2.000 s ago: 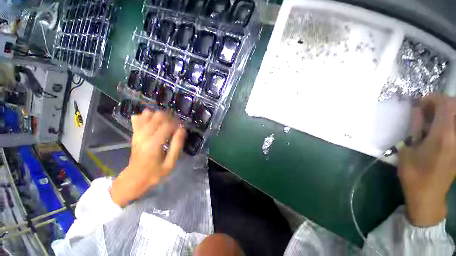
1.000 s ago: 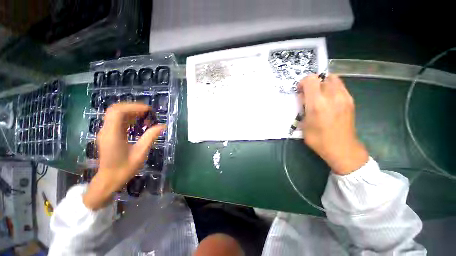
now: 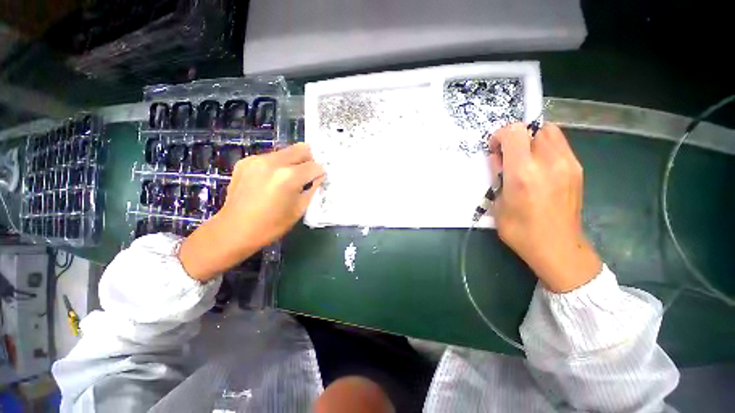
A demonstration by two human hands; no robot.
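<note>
The white parts tray lies in front of me, with small silvery and dark parts heaped in its right compartment and finer brown specks in its left. My left hand is at the tray's left edge, its fingers closed on a black housing; only a small dark bit of it shows. My right hand holds the vacuum pen over the right compartment's lower edge; its tip is hard to make out. The blister tray of black housings is partly behind my left hand and sleeve.
A second blister tray stands farther left. Dark stacked trays are at the upper left. A grey-white slab lies behind the parts tray. Loose bits lie on the green mat. A thin clear hose runs from the pen.
The view has turned from the left to face the parts tray. My left hand has moved right, from over the blister tray to the parts tray's edge. My right hand still holds the pen.
</note>
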